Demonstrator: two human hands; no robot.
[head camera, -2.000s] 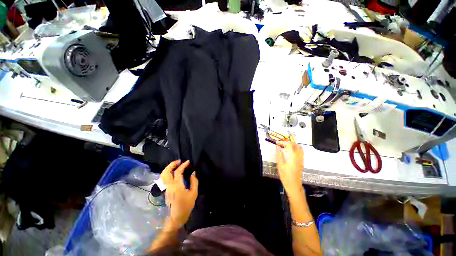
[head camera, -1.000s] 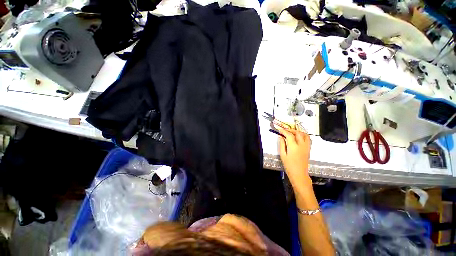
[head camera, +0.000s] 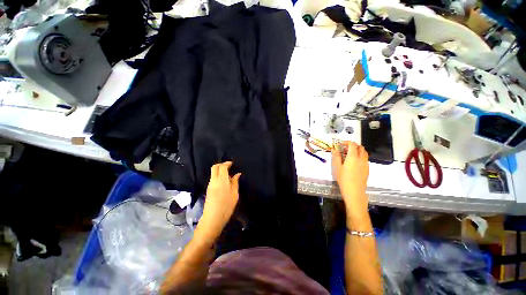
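Observation:
The black garment (head camera: 230, 103) lies over the table left of centre and hangs down to my lap. My left hand (head camera: 222, 187) is on the garment's lower part, fingertips bent at the cloth; whether it pinches a fold is not clear. My right hand (head camera: 352, 164) is over the table's front edge, its fingertips at the handle end of the yellow-orange thread snips (head camera: 318, 143). Whether the fingers grip them cannot be told. A thin dark stick (head camera: 315, 155) lies just in front of the snips.
A black phone (head camera: 378, 141) lies right of my right hand, then red-handled scissors (head camera: 424, 167). A white sewing machine (head camera: 427, 98) stands right, a grey-white one (head camera: 63, 57) left. A blue crate (head camera: 92, 245) with clear bags (head camera: 135, 230) is below left.
My left hand has come back into view and onto the garment. My right hand has shifted right, from over the snips to their handle end. The view has shifted slightly.

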